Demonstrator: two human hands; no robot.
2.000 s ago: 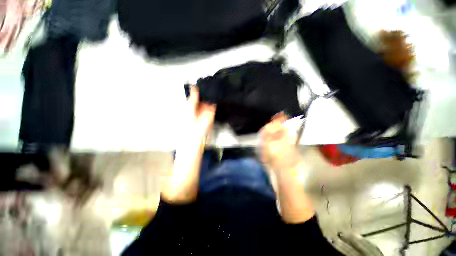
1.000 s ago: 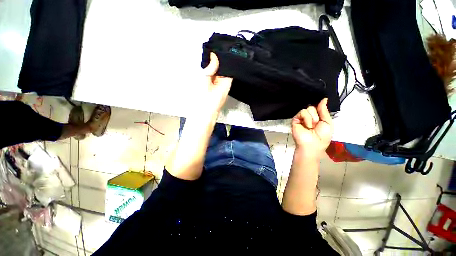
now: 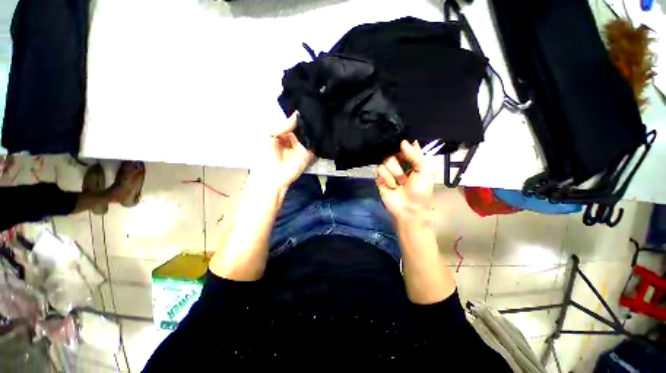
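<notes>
A black garment (image 3: 431, 80) lies bunched near the front edge of the white table, its left part gathered up with the inside and a small label (image 3: 380, 119) showing. My left hand (image 3: 290, 151) grips the garment's lower left edge between thumb and fingers. My right hand (image 3: 406, 177) is at the garment's lower right edge, fist curled around thread snips (image 3: 434, 148) whose pale blades stick out to the right. Whether its fingertips also pinch cloth cannot be told. A black hanger (image 3: 464, 166) lies beneath the garment's right side.
Black garments lie flat at the far left (image 3: 48, 76) and at the right (image 3: 577, 87), with hanger hooks (image 3: 603, 213) over the table edge. A person's arm (image 3: 36, 206) reaches in at left. A green-and-white carton (image 3: 175, 294) and a metal stand (image 3: 566, 306) are on the floor.
The garment's left part has gone from stretched out to bunched up. My right hand has moved left, closer to my left hand, and the snip blades now show.
</notes>
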